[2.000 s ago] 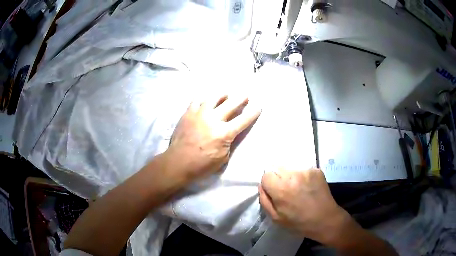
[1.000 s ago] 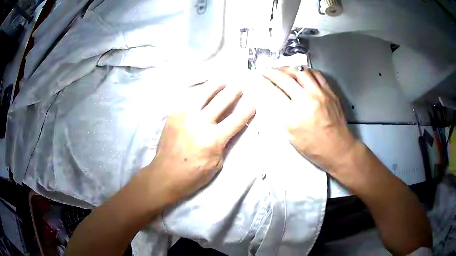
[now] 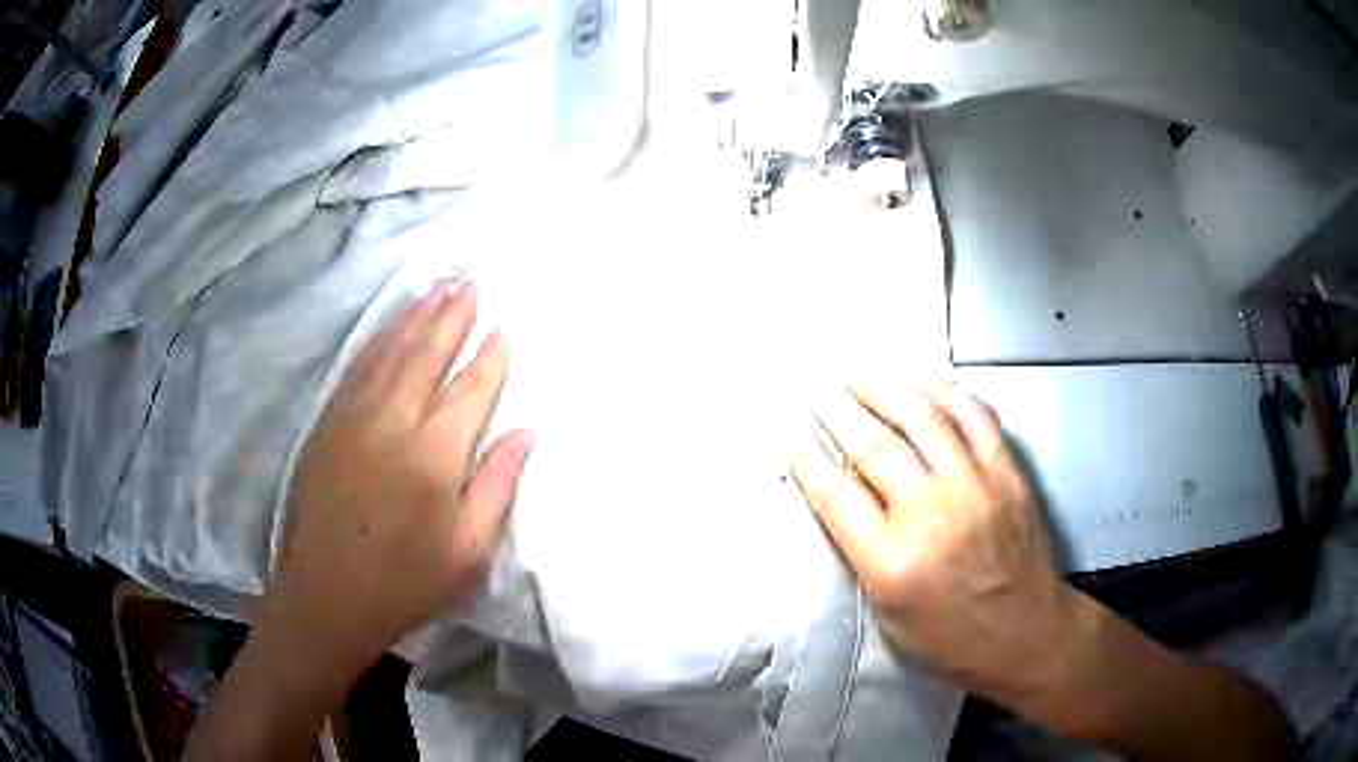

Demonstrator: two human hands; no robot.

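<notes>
A pale grey-white garment piece (image 3: 224, 372) is spread over the machine table and hangs over its front edge; its middle is overexposed by the lamp. My left hand (image 3: 395, 447) lies palm down on the cloth at the left, fingers apart. My right hand (image 3: 931, 506) lies palm down near the cloth's right edge, fingers a little bent and slightly apart; neither hand visibly grips the cloth. The presser foot and needle (image 3: 763, 182) are at the top centre, above and between both hands. Glare hides the seam and stitches there.
The sewing machine head (image 3: 596, 75) and its arm stand at the top. A metal plate (image 3: 1065, 223) and a ruler-marked table strip (image 3: 1162, 462) lie right of the cloth. Thin dark and orange tools (image 3: 1293, 417) stand at the far right. An orange-brown rimmed container (image 3: 134, 655) is at the lower left.
My left hand has moved left, away from the needle. My right hand has drawn back from beside the presser foot towards the front edge. The cloth between them lies flatter.
</notes>
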